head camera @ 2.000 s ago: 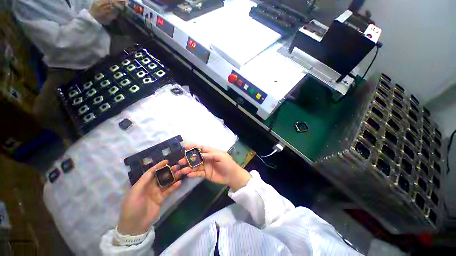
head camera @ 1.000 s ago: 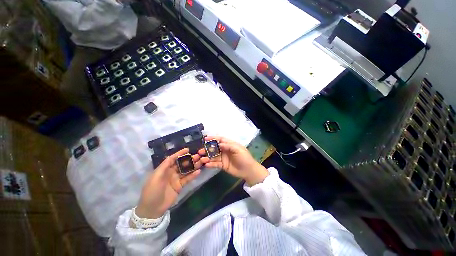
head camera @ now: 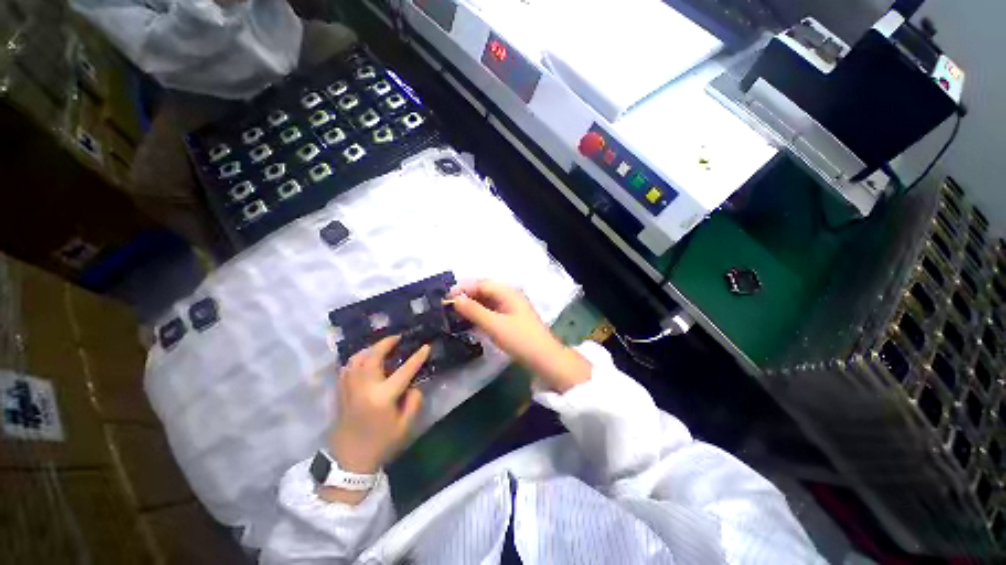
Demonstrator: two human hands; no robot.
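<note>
The black fixture [head camera: 378, 320] lies on the white tray [head camera: 221, 386], with pale squares showing in its upper row. My left hand [head camera: 373, 406] rests on the fixture's lower edge with its fingers apart. My right hand [head camera: 505, 322] has its fingertips at the fixture's right end; whether they pinch a part is unclear. Dark shapes lie under and between the fingers, but the two metal-rimmed watch cases cannot be told apart there. Flat black square modules [head camera: 334, 233] lie loose on the tray, two of them at its left edge.
A black tray of pale-centred squares [head camera: 320, 171] lies beyond, near a person's white sleeve [head camera: 204, 44]. The benchtop robot [head camera: 629, 177] stands right of the tray. One square part [head camera: 742, 280] lies on the green mat [head camera: 706, 315]. Stacked clear trays [head camera: 938, 364] stand right, cartons [head camera: 55, 386] left.
Both hands held a metal-rimmed watch case above the fixture's near side. Now both hands are down on the fixture and farther apart, palms turned down. The view has also shifted since the earliest frame.
</note>
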